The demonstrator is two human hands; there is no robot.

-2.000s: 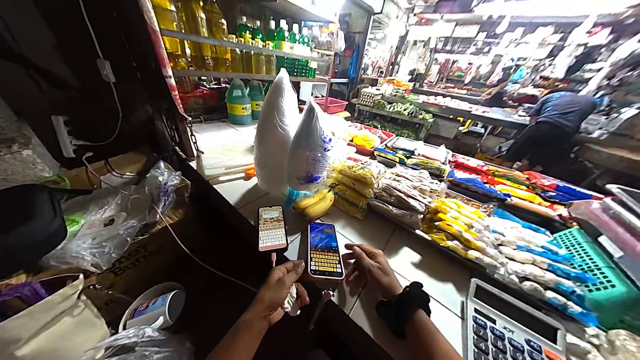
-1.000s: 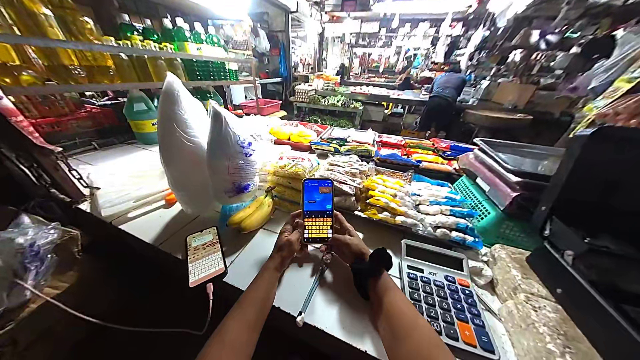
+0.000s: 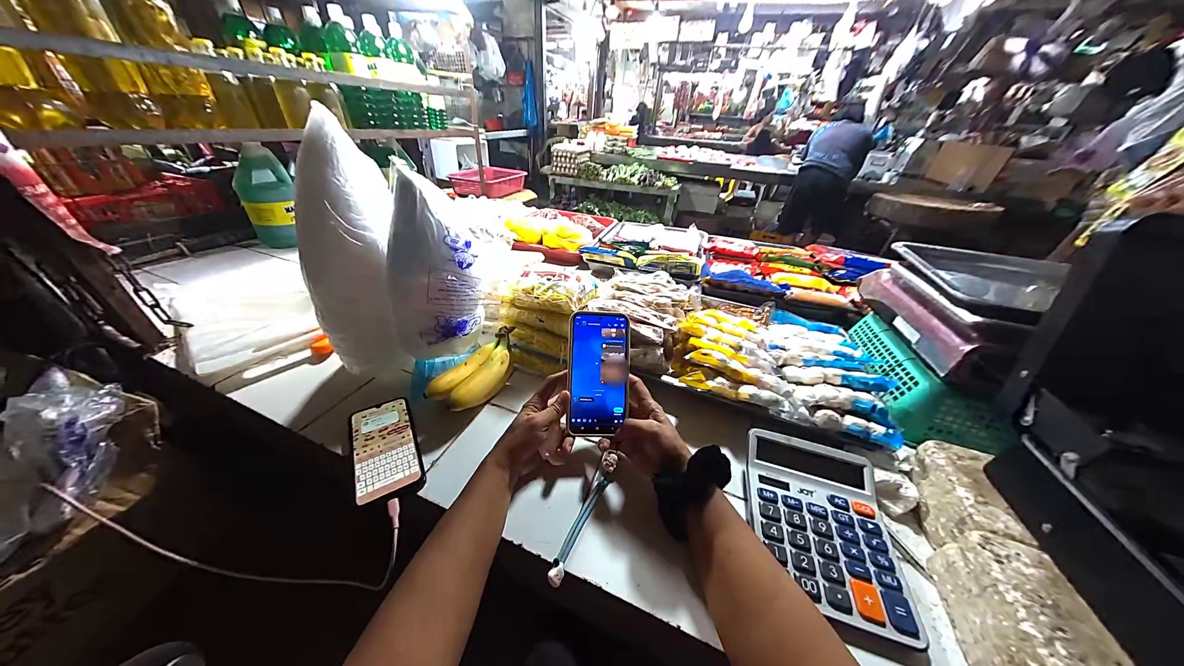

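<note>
Both my left hand (image 3: 538,427) and my right hand (image 3: 650,433) hold a smartphone (image 3: 598,375) upright by its lower sides, its screen lit blue. A black scrunchie (image 3: 692,486) circles my right wrist. Beneath the hands, a thin grey-blue cord with whitish ends (image 3: 585,520) rests on the white tiled counter (image 3: 638,583). To the left lies a second smartphone (image 3: 387,453), its keyboard showing and a pink cable (image 3: 395,532) plugged into its lower end. Bananas (image 3: 476,377) lie behind it, beside two tall white filled plastic bags (image 3: 347,240). A large desk calculator (image 3: 826,536) is right of my right hand.
Packaged goods (image 3: 740,356) fill trays beyond the phone. At right are a green plastic basket (image 3: 893,370), stacked trays (image 3: 971,296) and brownish blocks or packs (image 3: 1008,592). Bottles (image 3: 250,92) line shelves at left. A person (image 3: 832,166) bends over a far stall table.
My right hand, open beside the phone two seconds ago, now grips it too. The phone is raised off the counter, and its on-screen keyboard is gone. The view has turned right.
</note>
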